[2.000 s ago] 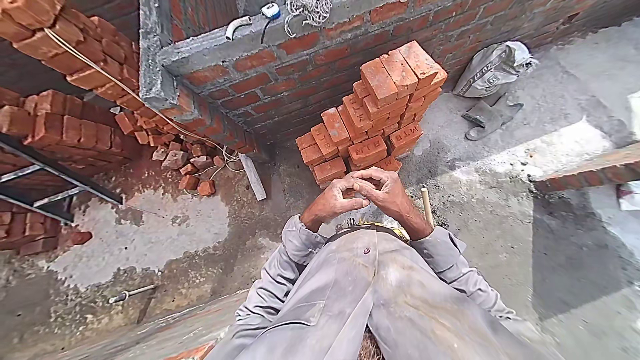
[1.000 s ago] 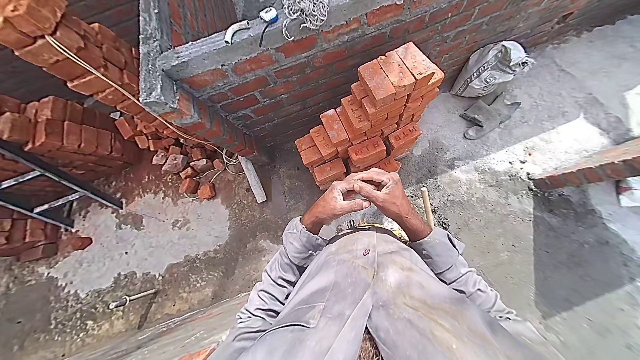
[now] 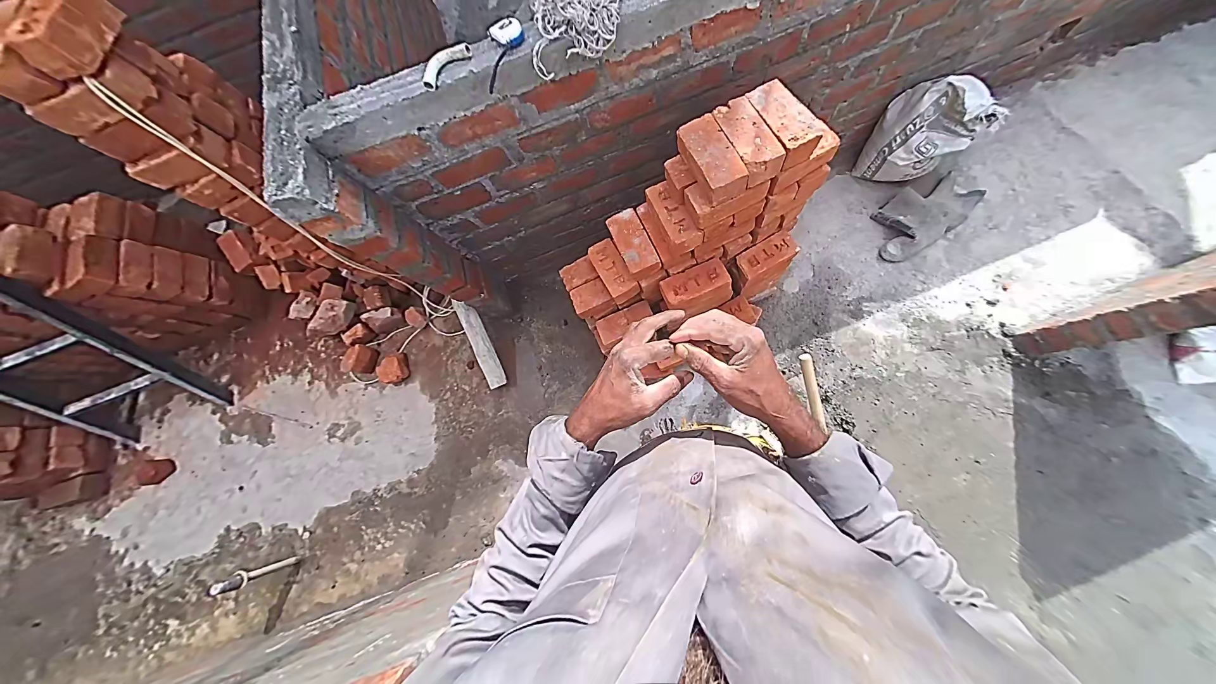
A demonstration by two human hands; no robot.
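Observation:
My left hand [image 3: 632,380] and my right hand [image 3: 736,366] are raised in front of my waist, their fingers curled and their fingertips meeting. Whether something small is pinched between them cannot be made out. Just beyond the hands rises a stepped stack of red bricks [image 3: 712,157], standing against a brick wall [image 3: 560,133]. A wooden handle [image 3: 812,391] sticks up beside my right wrist. Something yellow [image 3: 760,439], partly hidden by my shirt, lies below the hands.
A tape measure [image 3: 506,33], a curved pipe piece [image 3: 446,65] and bundled string [image 3: 579,24] lie on the wall top. More bricks [image 3: 123,256] and a metal ladder-like frame [image 3: 114,361] are at left. A hammer [image 3: 252,576] lies low left. A filled sack [image 3: 926,128] stands at right.

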